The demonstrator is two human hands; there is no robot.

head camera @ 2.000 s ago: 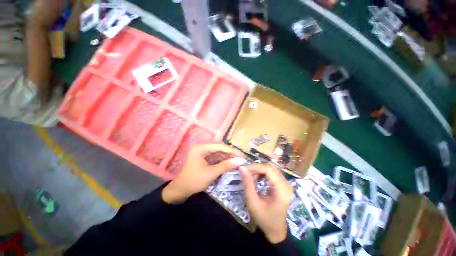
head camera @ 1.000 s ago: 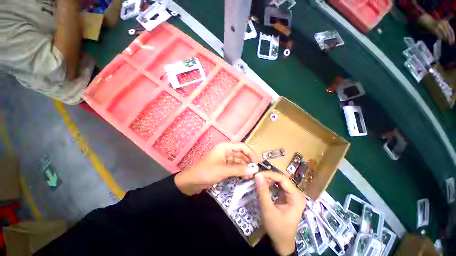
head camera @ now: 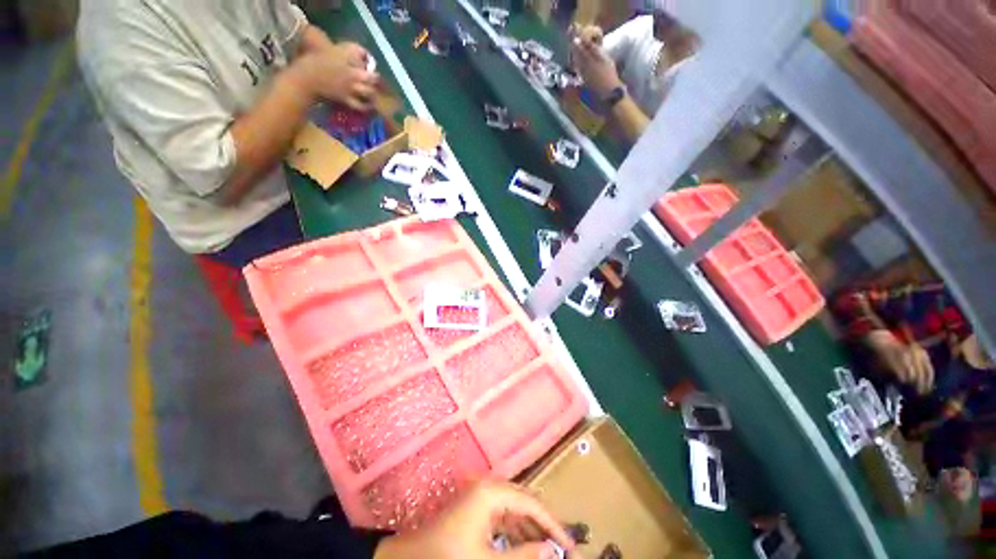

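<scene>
My left hand [head camera: 481, 526] is at the bottom edge, partly cut off, with its fingers closed together. A small white part [head camera: 559, 552] shows at its fingertips, cut off by the edge. My right hand cannot be made out. The pink compartment tray [head camera: 463, 408] lies beyond my left hand, with clear small parts [head camera: 377, 371] heaped in several pockets. A white frame with a green patch [head camera: 454, 311] lies across its pockets. The brown open carton [head camera: 639, 491] is at the tray's right, cut off below, with a white ring [head camera: 583, 447] and a few dark modules [head camera: 576, 533] inside.
A grey metal post [head camera: 644, 180] rises beside the tray. White frames [head camera: 707, 474] lie along the green belt [head camera: 644, 371]. A worker [head camera: 202, 120] sits at the upper left by an open carton [head camera: 323, 153]. Other workers and a second pink tray [head camera: 754, 268] are across the belt.
The view has swung up and towards the line, so tray and carton sit lower. My left hand is now at the bottom edge; my right hand, the ring box and the frame pile have left the picture.
</scene>
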